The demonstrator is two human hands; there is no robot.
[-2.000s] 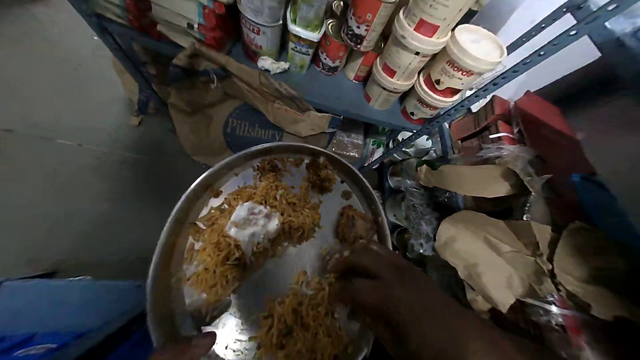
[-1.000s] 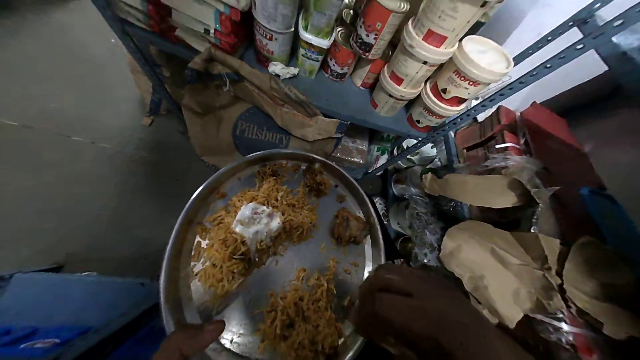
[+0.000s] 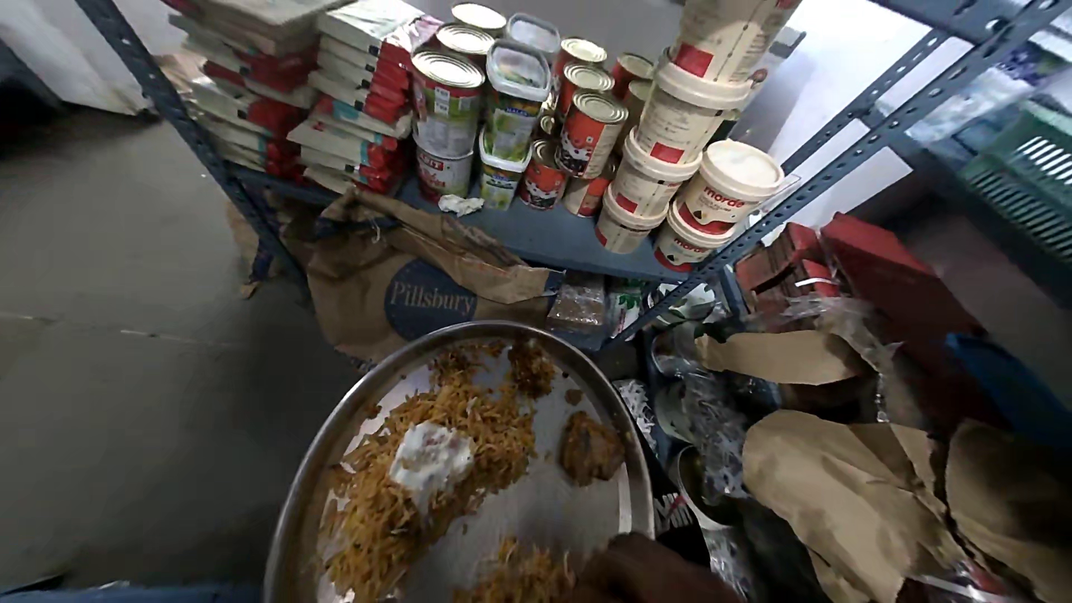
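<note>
A round steel plate [image 3: 615, 410] fills the lower middle of the view. On its left side lies seasoned rice [image 3: 494, 435] with a white, creamy dollop [image 3: 431, 459] on top. A browned piece of food [image 3: 590, 448], perhaps meat, lies apart at the right. A smaller heap of rice [image 3: 523, 578] is at the bottom edge. My right hand [image 3: 649, 574] is over the plate's lower right rim, beside that heap; its fingers are dark and partly cut off, so whether it holds food is unclear. My left hand is out of view.
Ahead stands a metal shelf [image 3: 544, 234] with cans [image 3: 592, 134], lidded tubs [image 3: 712, 188] and stacked packets [image 3: 360, 92]. A brown paper sack [image 3: 352, 293] leans under it. Crumpled brown paper [image 3: 829, 477], plastic wrap and red boxes [image 3: 888, 268] crowd the right. Grey floor [image 3: 142, 402] lies left.
The view has tilted upward, so the plate sits lower. My left hand, at the plate's lower edge before, has left the view. My right hand has moved off the browned piece it covered earlier.
</note>
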